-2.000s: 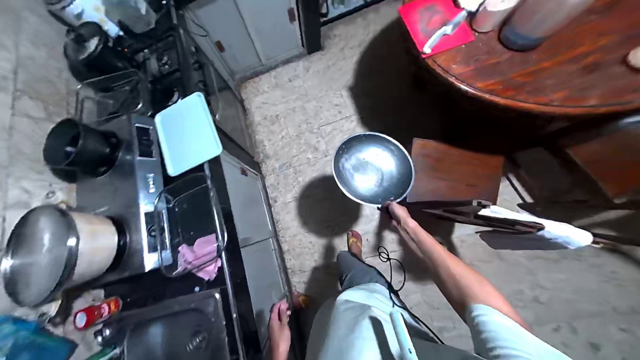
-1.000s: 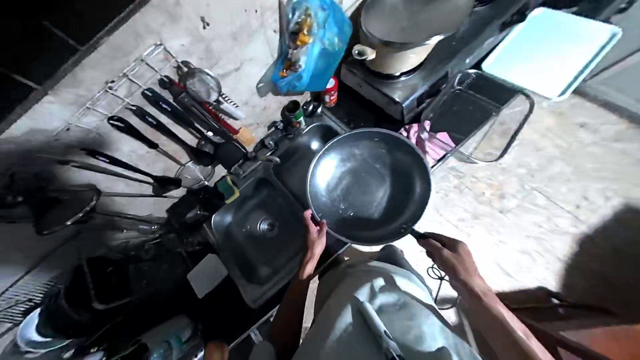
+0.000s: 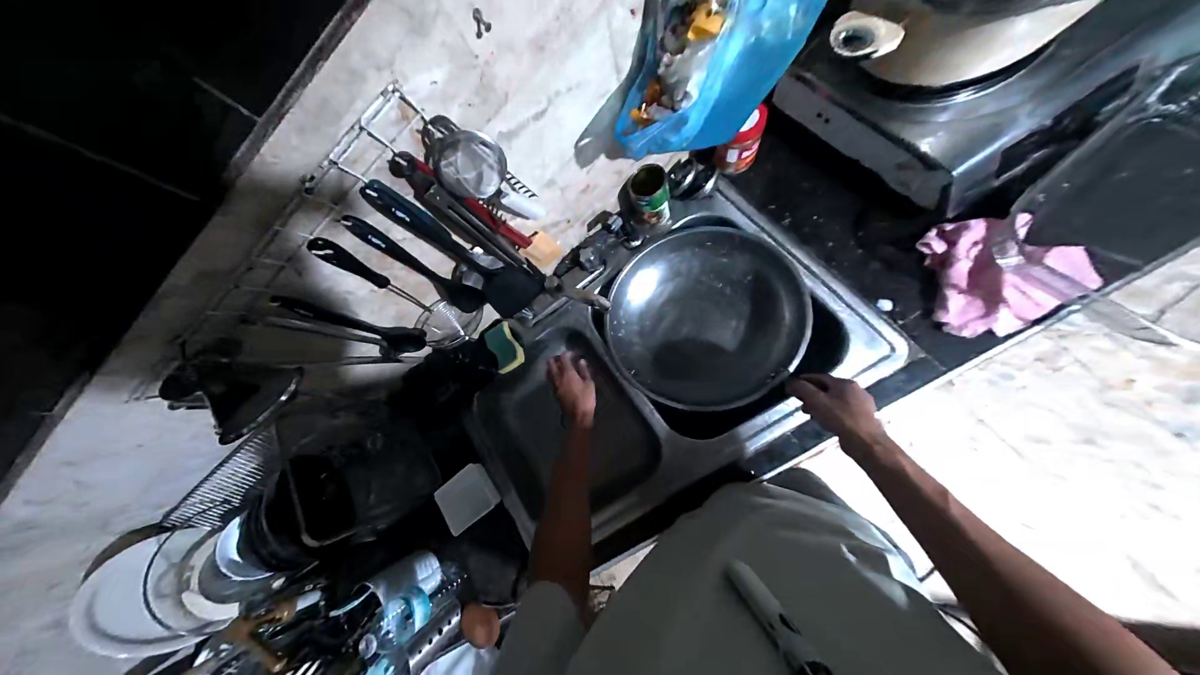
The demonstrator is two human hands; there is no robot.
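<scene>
A round dark metal frying pan (image 3: 710, 319) rests over the right basin of a double steel sink (image 3: 881, 352). At its lower right edge my right hand (image 3: 837, 405) is closed on the pan's handle, which is mostly hidden by the fingers. My left hand (image 3: 572, 386) hovers over the left basin with nothing in it, its fingers apart and reaching toward the faucet side. Near those fingers lies a yellow and green sponge (image 3: 504, 347) at the sink's rim. The faucet (image 3: 583, 292) points between the two basins, close to the pan's left edge.
Kitchen utensils hang from a wire rack (image 3: 361, 141) on the wall. Beyond the sink stand an open can (image 3: 649, 192), a red-lidded jar (image 3: 742, 141) and a blue plastic bag (image 3: 727, 103). A pink cloth (image 3: 1003, 272) lies right; plates (image 3: 141, 591) and a dish rack stand lower left.
The pan has gone from above the floor to the sink. My left hand, at the pan's rim one second ago, is now off it over the left basin. The view has turned toward the sink.
</scene>
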